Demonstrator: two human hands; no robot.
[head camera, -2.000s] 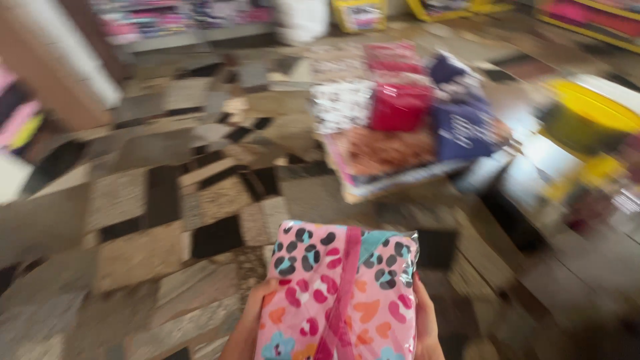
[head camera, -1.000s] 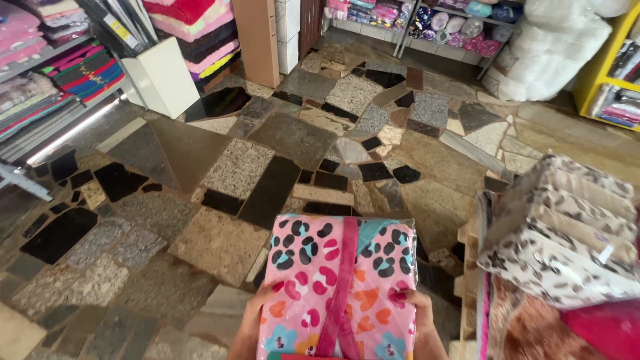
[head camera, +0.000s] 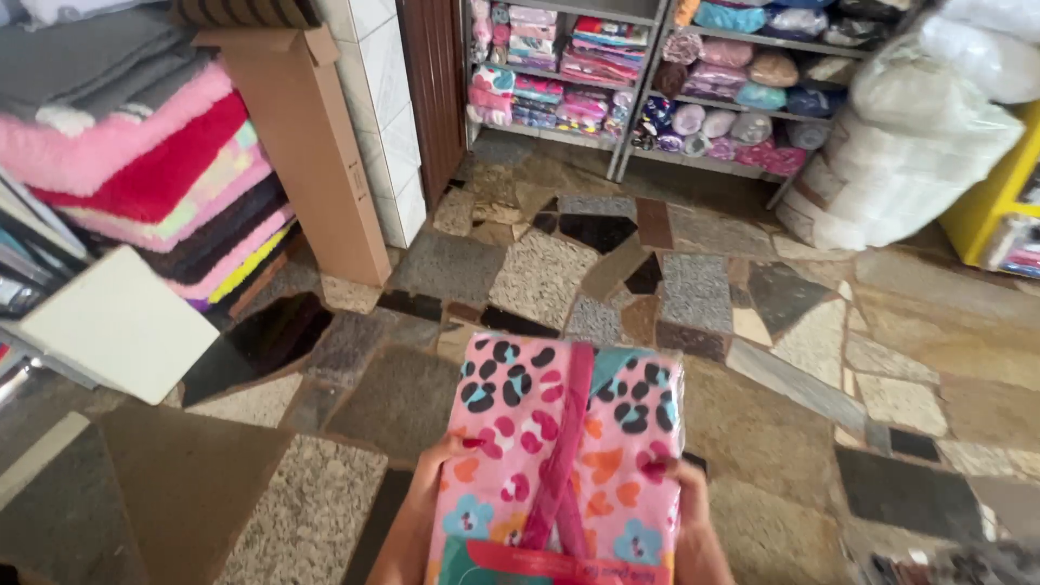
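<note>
A folded pink textile in a clear plastic wrapper (head camera: 520, 422) is held out in front of me at the bottom centre. It has leopard spots, hearts and blue flowers, a magenta trim band down its middle and a printed label at its lower edge. My left hand (head camera: 443, 471) grips its left side, thumb on top. On the opposite side my right hand (head camera: 686, 487) holds it the same way. The fingers beneath the package are hidden.
Metal shelves (head camera: 634, 81) with packed textiles stand ahead. A tall cardboard box (head camera: 313, 154) and a stack of plush blankets (head camera: 146, 179) are at left, near a white panel (head camera: 118, 325). A large plastic-wrapped white bundle (head camera: 894, 162) stands at right, beside yellow shelving (head camera: 979, 203). The floor is patchwork stone.
The view has swung left and ahead, away from the stacked packages seen at right earlier. Both hands have kept hold of the pink package throughout.
</note>
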